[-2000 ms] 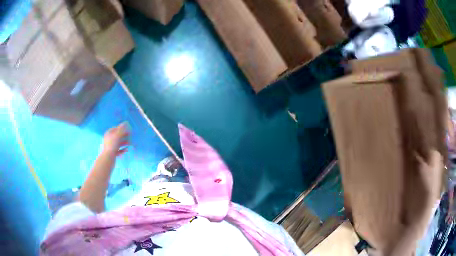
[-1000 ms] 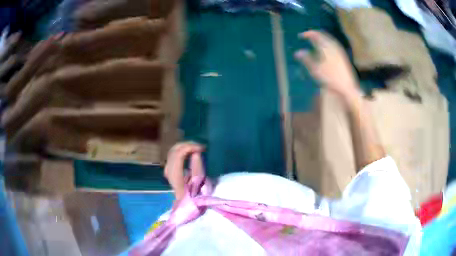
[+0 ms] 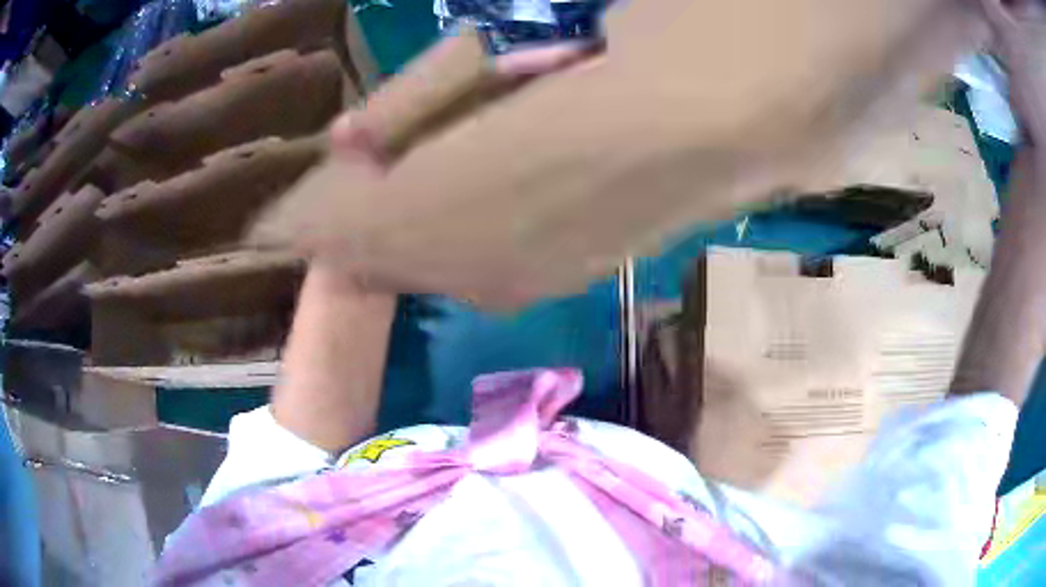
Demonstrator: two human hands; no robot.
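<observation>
A tan box blank point(image 3: 596, 161), blurred by motion, is held up across the upper middle of the view. My left hand point(image 3: 361, 155) grips its left end; the fingers show at its edge and the rest is hidden behind the cardboard. My right hand point(image 3: 1019, 46) is at its upper right end, partly cut off by the picture's edge, with the fingers hardly visible. Printed flat blanks point(image 3: 843, 355) with notched edges lie in a pile at the right, below the held one.
Open folded cartons point(image 3: 207, 195) stand in rows at the left. Green table surface point(image 3: 493, 355) shows under the held blank. Shiny plastic-wrapped goods point(image 3: 533, 23) are at the far side. Large cartons point(image 3: 86, 505) stand below the table at the lower left.
Both hands were empty a second ago; now a blank is raised between them. My right hand has moved outward to the upper right, my left hand up and left.
</observation>
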